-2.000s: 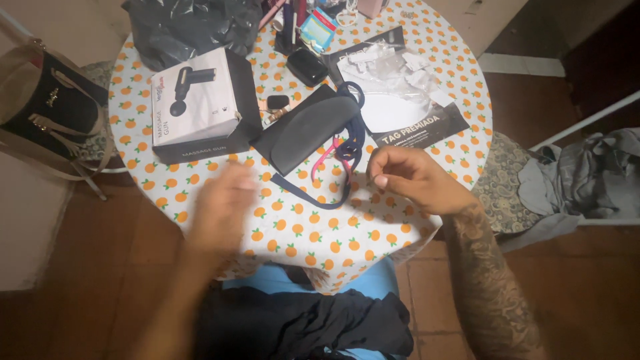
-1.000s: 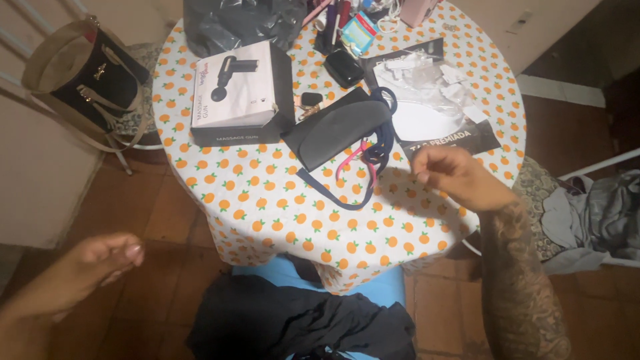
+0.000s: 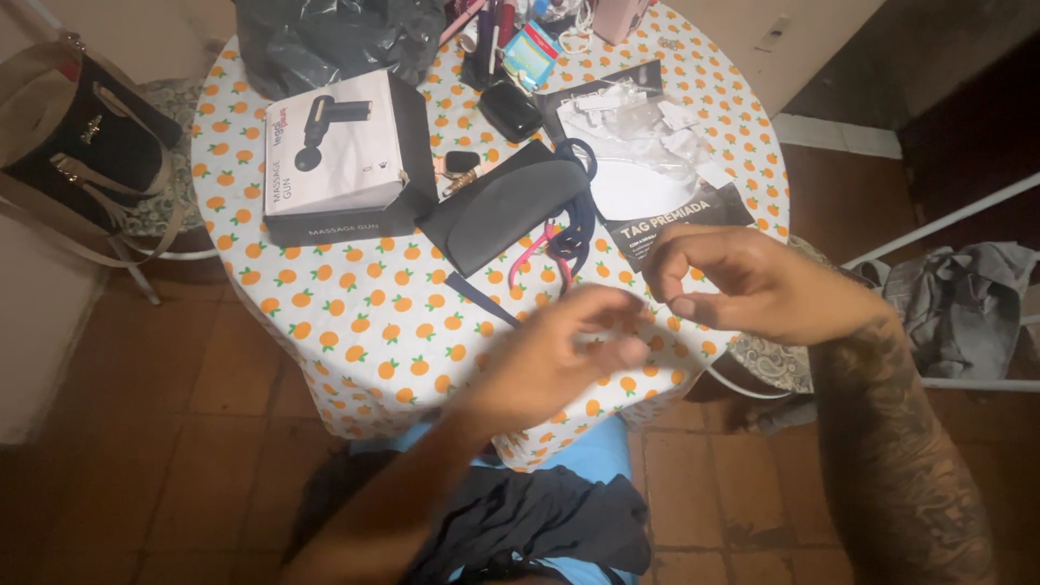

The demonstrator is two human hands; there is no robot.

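Observation:
My left hand (image 3: 561, 353) is blurred by motion over the table's near edge, its thumb and fingers curled towards my right hand. Thumb and bent forefinger of my right hand (image 3: 731, 284) come close to each other. Nothing can be made out in either hand; something very thin could be lost in the blur. Black cloth (image 3: 520, 520) lies across my lap, over light blue fabric (image 3: 597, 447). Beyond my hands on the table are a dark grey case (image 3: 516, 211), a navy strap (image 3: 479, 298) and a pink-framed item (image 3: 528, 256), partly tangled with navy cord.
The round table wears an orange-print cloth (image 3: 390, 333). On it stand a massage gun box (image 3: 341, 154), a black plastic bag (image 3: 341, 41), a glossy black case (image 3: 510, 111), a smartwatch (image 3: 462, 162) and clear plastic packaging (image 3: 642, 138). Chairs flank it, one with a handbag (image 3: 89, 138).
My left hand has swung from the far left, off the table, back towards my right hand. My right hand stays curled near the table's right front.

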